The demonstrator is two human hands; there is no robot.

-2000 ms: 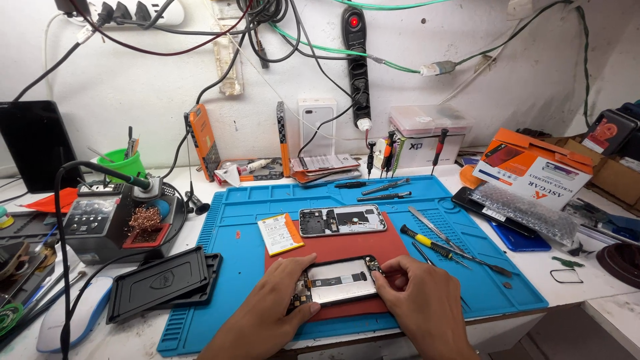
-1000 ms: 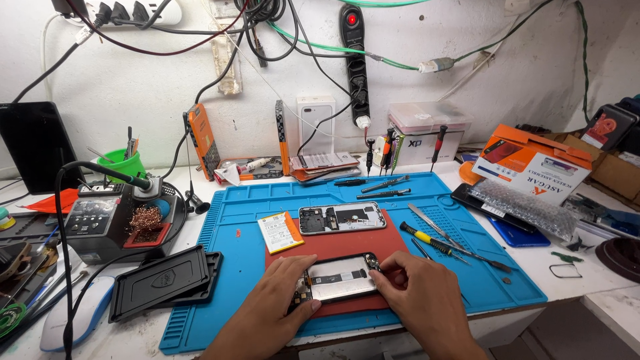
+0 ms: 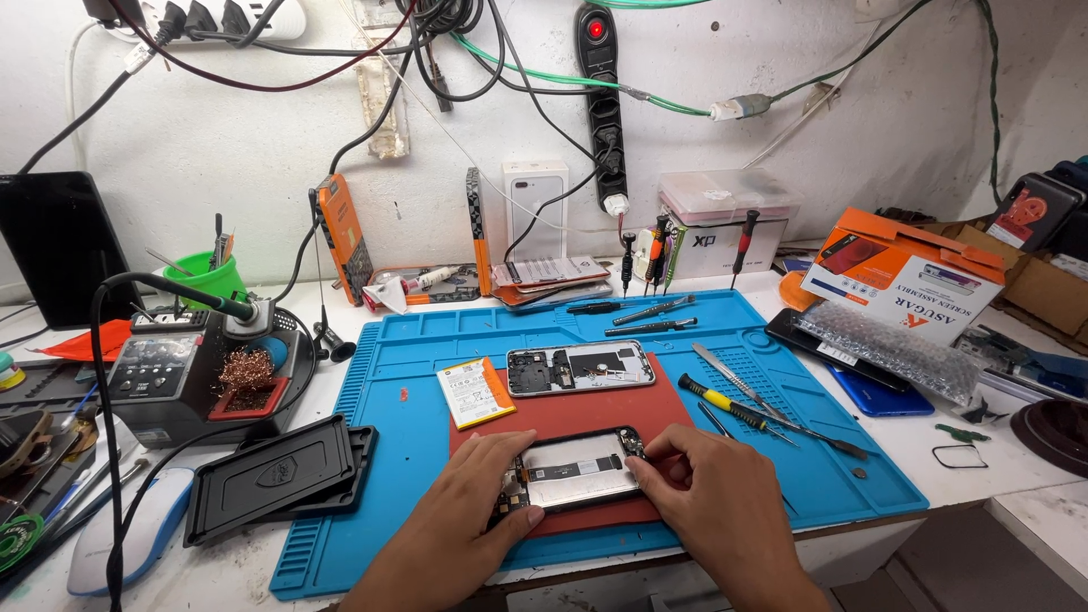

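Note:
An opened phone frame [image 3: 578, 484] lies over the near part of the red pad [image 3: 476, 425], its metal inside and a black flex cable facing up. My left hand [image 3: 467, 501] grips its left end, fingers along the top edge and thumb at the bottom. At the right end, the thumb and fingers of my right hand [image 3: 714, 484] pinch a corner with small parts; the fingertips are partly hidden. Behind it lies a phone back housing [image 3: 582, 368], inside facing up. A phone battery [image 3: 474, 393] with an orange edge sits left of that housing.
The blue silicone mat [image 3: 408, 459] bears a yellow-black screwdriver [image 3: 722, 402], tweezers [image 3: 735, 374] and several other tools. Black trays [image 3: 276, 476] and a soldering station [image 3: 170, 374] stand left. A screen assembly box [image 3: 909, 276] and bubble wrap [image 3: 892, 344] are at the right.
The phone frame stays between both hands while its tilt shifts slightly. The fingers of my right hand have moved a little at its right end.

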